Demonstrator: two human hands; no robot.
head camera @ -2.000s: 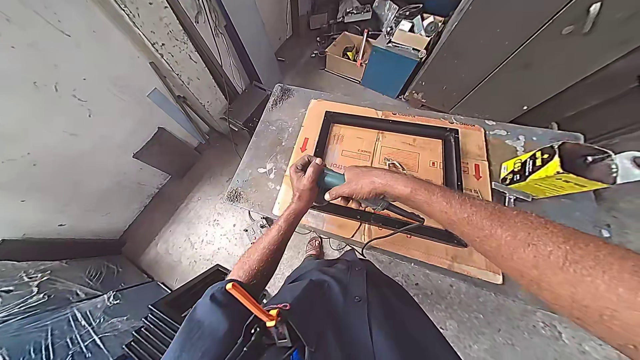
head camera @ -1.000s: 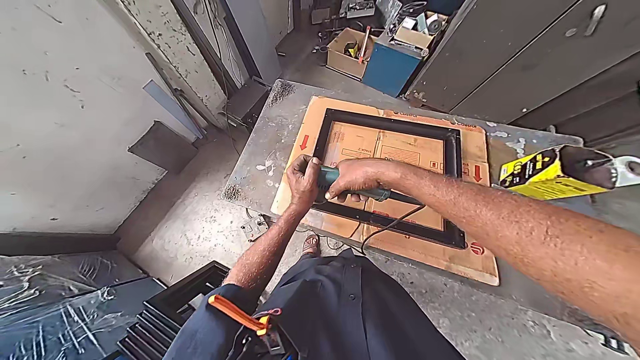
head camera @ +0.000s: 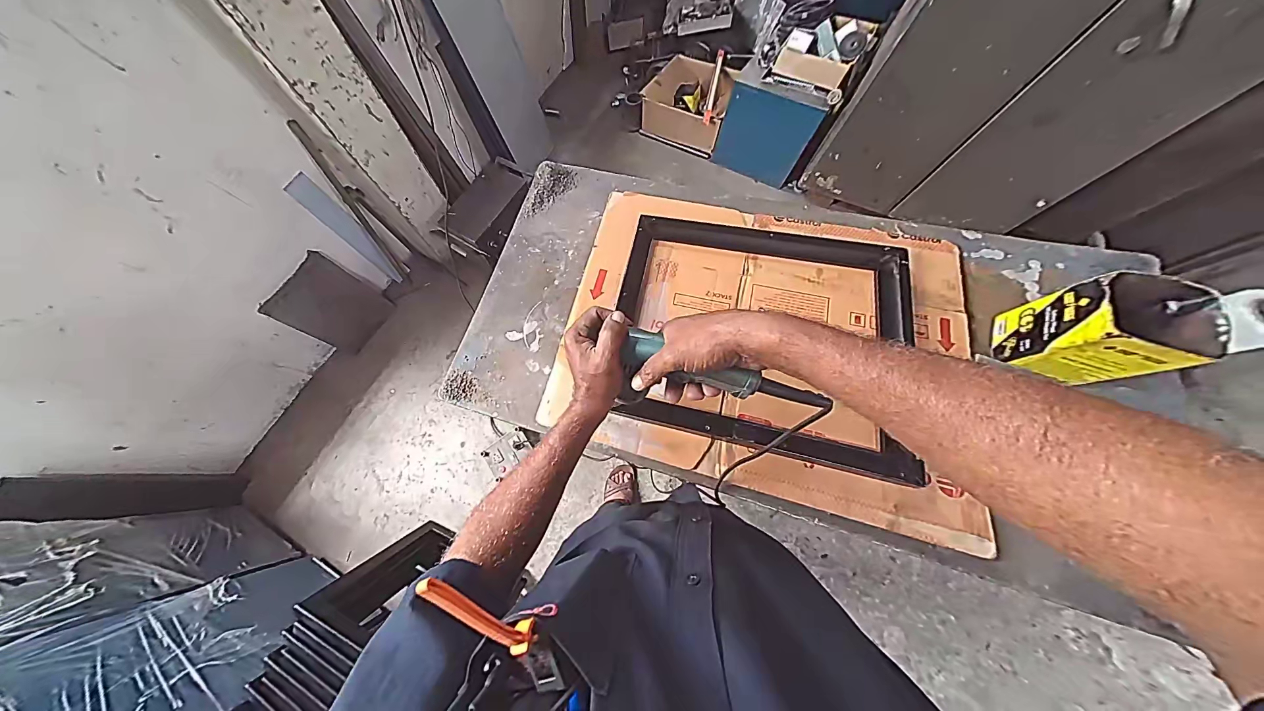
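A green corded power tool (head camera: 736, 380) lies across the near left part of a black rectangular frame (head camera: 770, 240). My right hand (head camera: 696, 351) is wrapped around its body, and its cord runs from the right end back towards me. At the tool's left end, my left hand (head camera: 594, 360) grips the front part; the tip is hidden by my fingers. Under the frame lies a flattened cardboard sheet (head camera: 607, 247) with printed red arrows, on a grey worktable (head camera: 509, 252).
A yellow and black box (head camera: 1096, 331) lies open at the table's right. Beyond the table stand a blue cabinet (head camera: 765, 133), a cardboard box (head camera: 676, 109) and grey metal doors (head camera: 973, 99). Stacked black frames (head camera: 336, 632) and a plastic-wrapped item (head camera: 148, 592) sit at lower left.
Both hands stay on the power tool at the frame's left side. Its rear end and cord have shifted slightly since the earliest frame.
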